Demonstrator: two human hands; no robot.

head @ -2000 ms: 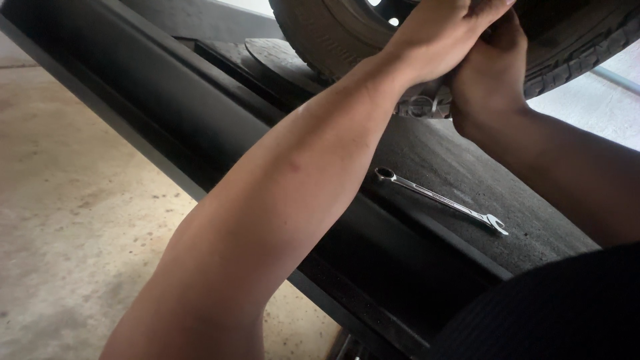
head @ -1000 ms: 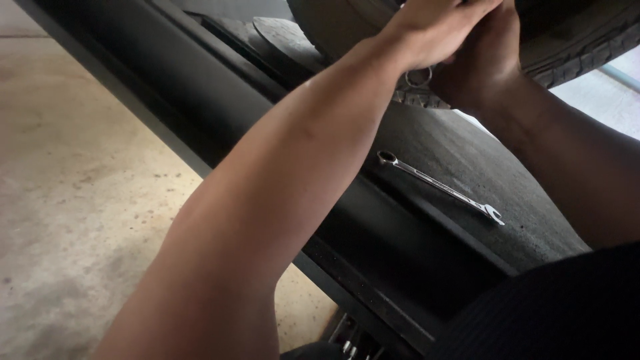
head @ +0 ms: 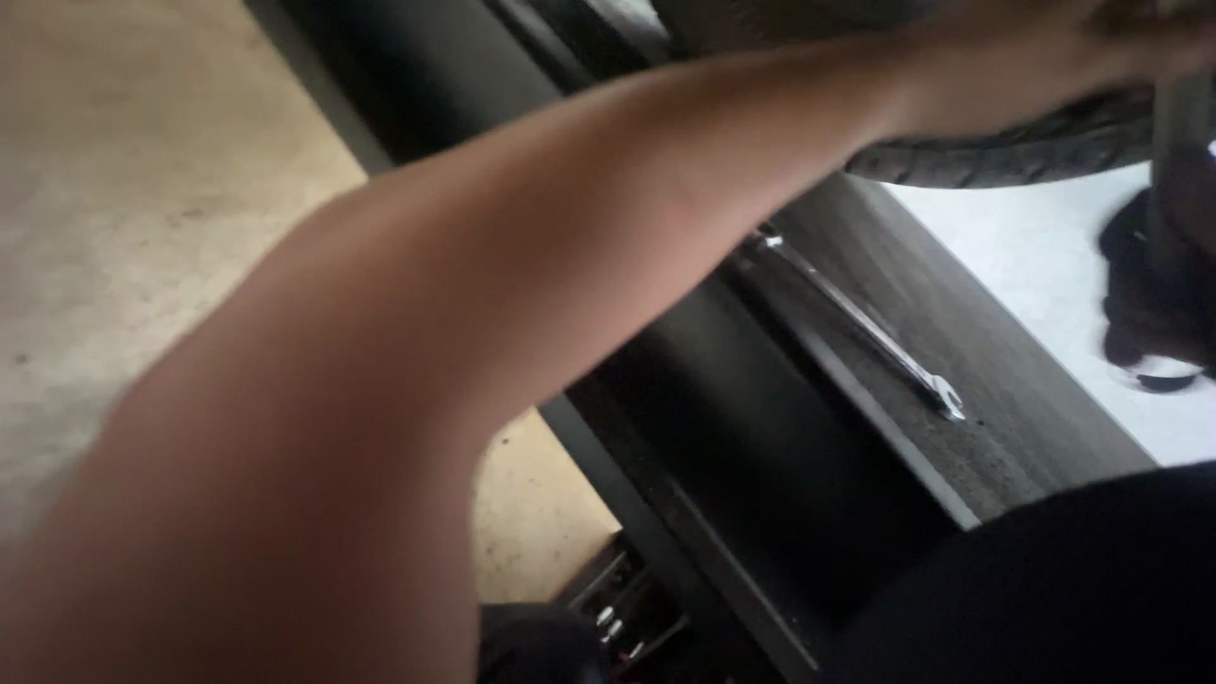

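My left arm reaches across to the top right, where my blurred left hand [head: 1064,57] is in front of the tire [head: 1026,161]. Its fingers are near the upper end of a grey upright bar [head: 1176,161], and whether they grip anything is unclear. I cannot make out my right hand. A chrome combination wrench [head: 860,318] lies at a slant on the dark rough ramp surface [head: 1007,332], below the tire. My left forearm passes over the area by the wrench's upper end.
A long black metal rail [head: 750,408] runs diagonally beside the wrench. Pale floor [head: 171,171] lies to the left. At the bottom, a dark tray [head: 636,608] holds several shiny pieces. A blurred dark shape [head: 1149,285], perhaps a shoe, is at the right.
The view has shifted considerably. My right forearm, plain in the earlier frames beside my left hand, is no longer discernible. The wrench still lies on the ramp surface.
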